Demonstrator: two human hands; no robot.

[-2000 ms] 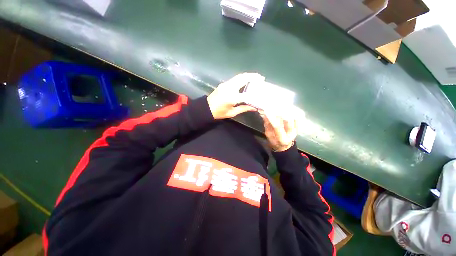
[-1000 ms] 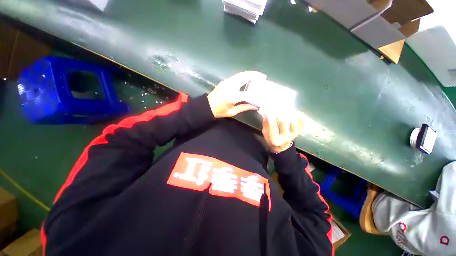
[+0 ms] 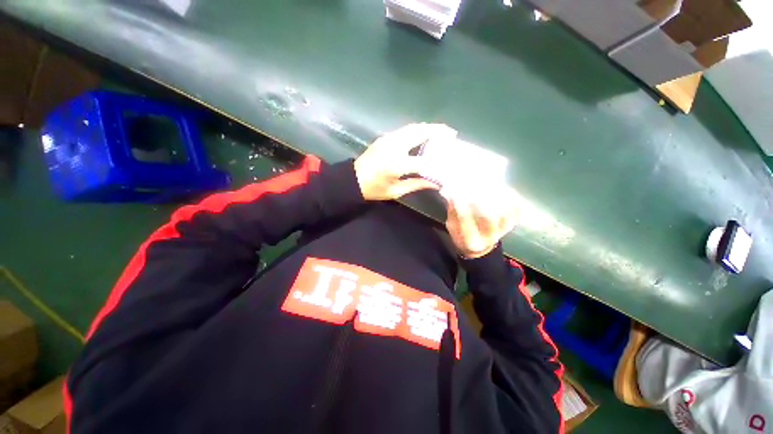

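A white carton (image 3: 475,166), overexposed so its details are lost, is held between my hands just over the bench's near edge. My left hand (image 3: 405,163) grips its left end, with a small dark gap showing by the fingers. My right hand (image 3: 479,222) holds its right lower side. A dark product with a pale face (image 3: 736,247) lies at the far right of the bench. A stack of white leaflets (image 3: 424,14) is at the top, cut off by the frame edge.
The green bench (image 3: 542,110) crosses the view diagonally. Large open cartons with brown insides (image 3: 640,47) stand at the top right. A blue stool (image 3: 80,148) is at left below the bench. A person in grey clothing (image 3: 708,386) is at the lower right.
Both hands keep almost the same hold on the carton. The right hand's fingers have shifted slightly. The bench and stool appear shifted a little by a small camera movement.
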